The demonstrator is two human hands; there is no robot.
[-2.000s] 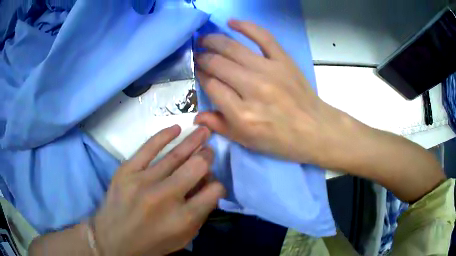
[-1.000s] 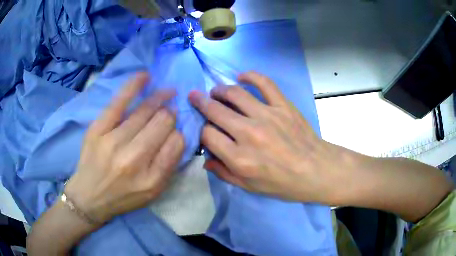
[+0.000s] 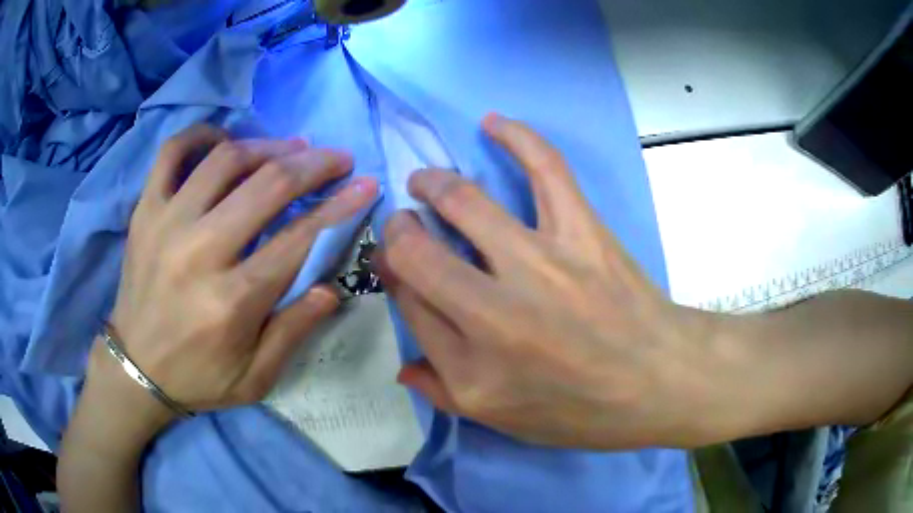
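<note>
The light-blue garment body point(image 3: 110, 240) lies gathered on the left, under and around my left hand point(image 3: 225, 266). My left hand's fingertips hold the cloth by its edge below the needle. The light-blue cut panel point(image 3: 591, 180) lies flat on the right, with my right hand point(image 3: 531, 291) spread on it, its fingertips at the inner edge. The two pieces meet in a narrow fold point(image 3: 375, 100) that runs up to the presser foot point(image 3: 335, 35). Whether my right fingers pinch the cloth or only press it is hard to tell.
The cream knob point(image 3: 355, 8) is cut off at the top edge. A black smartphone point(image 3: 866, 110) lies at the right, beside the white tabletop point(image 3: 726, 225) with ruler marks. A thin black tool point(image 3: 906, 212) is at the right edge. A dark metal patch point(image 3: 362, 269) shows between my hands.
Compared with one second ago, the view has shifted and both hands look larger. The left fingers now sit closer to the inner cloth edge. Earlier the cloth was brought under the presser foot from a looser position.
</note>
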